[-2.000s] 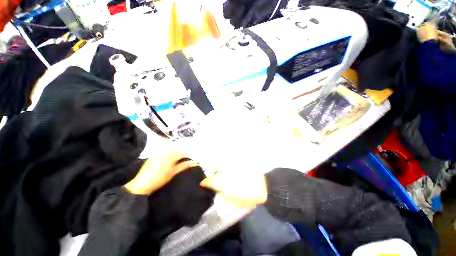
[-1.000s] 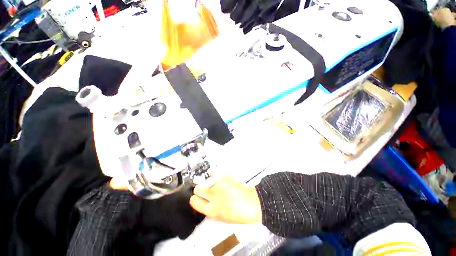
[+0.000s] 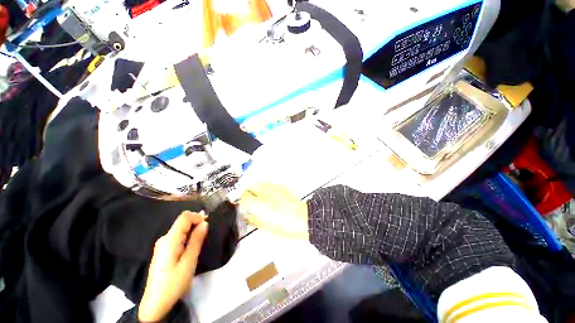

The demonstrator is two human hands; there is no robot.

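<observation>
A large black cloth garment [image 3: 69, 208] lies left of and below the needle area [image 3: 217, 183] of a white sewing machine [image 3: 265, 82]. My left hand [image 3: 175, 258] pinches the garment between thumb and fingers, below the machine's left end. My right hand [image 3: 274, 211] is at the garment's right edge, just right of the presser foot area, with its fingertips against the cloth. The glare hides exactly what these fingertips grip.
Black straps [image 3: 211, 107] cross the machine head. A control panel [image 3: 435, 44] is at its right end. A dark screen in a clear case [image 3: 444, 123], orange-yellow snips [image 3: 340, 139], a ruler tape [image 3: 296, 293], an orange bag [image 3: 236, 19] and a blue crate [image 3: 529, 211] also show.
My left hand has come out from behind the machine head and now pinches the cloth in front of it. My right hand stays near the needle area. The view has shifted.
</observation>
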